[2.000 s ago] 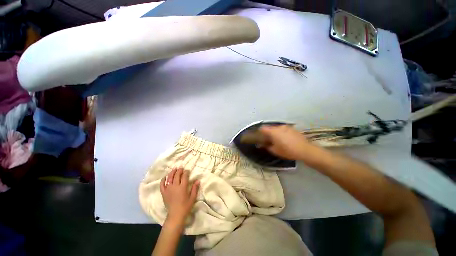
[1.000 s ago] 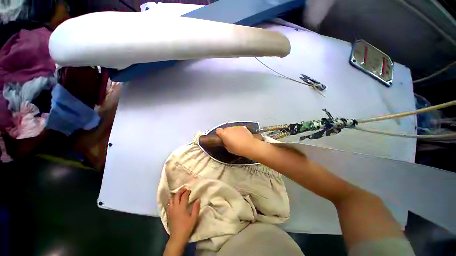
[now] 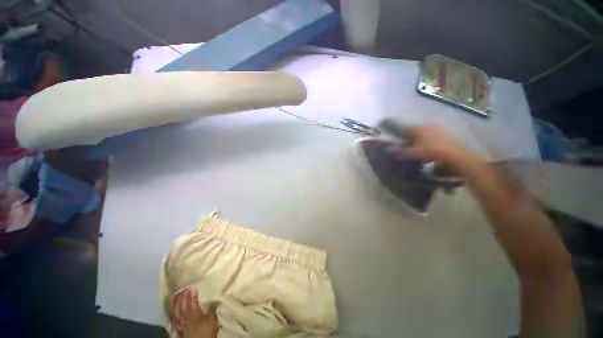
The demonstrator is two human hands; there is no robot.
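A cream garment (image 3: 264, 280) with a gathered elastic waistband lies on the white padded table, its waistband towards the back. My left hand (image 3: 193, 315) rests on the garment's left part, fingers spread, partly cut off by the bottom edge. My right hand (image 3: 440, 150) grips the handle of the dark steam iron (image 3: 398, 173), blurred by motion. The iron is up and to the right of the garment, apart from it, near the snips. I cannot tell if its plate touches the table.
A long white padded arm (image 3: 165, 102) on a blue base (image 3: 264, 33) spans the back left. A metal-framed iron rest (image 3: 455, 86) sits at the back right. Small metal snips (image 3: 357, 125) on a cord lie mid-table. Piled cloths (image 3: 63, 191) are left of the table.
My right hand has lifted the iron off the waistband and moved it back and right. The waistband is uncovered. My left hand remains on the garment. The view has shifted.
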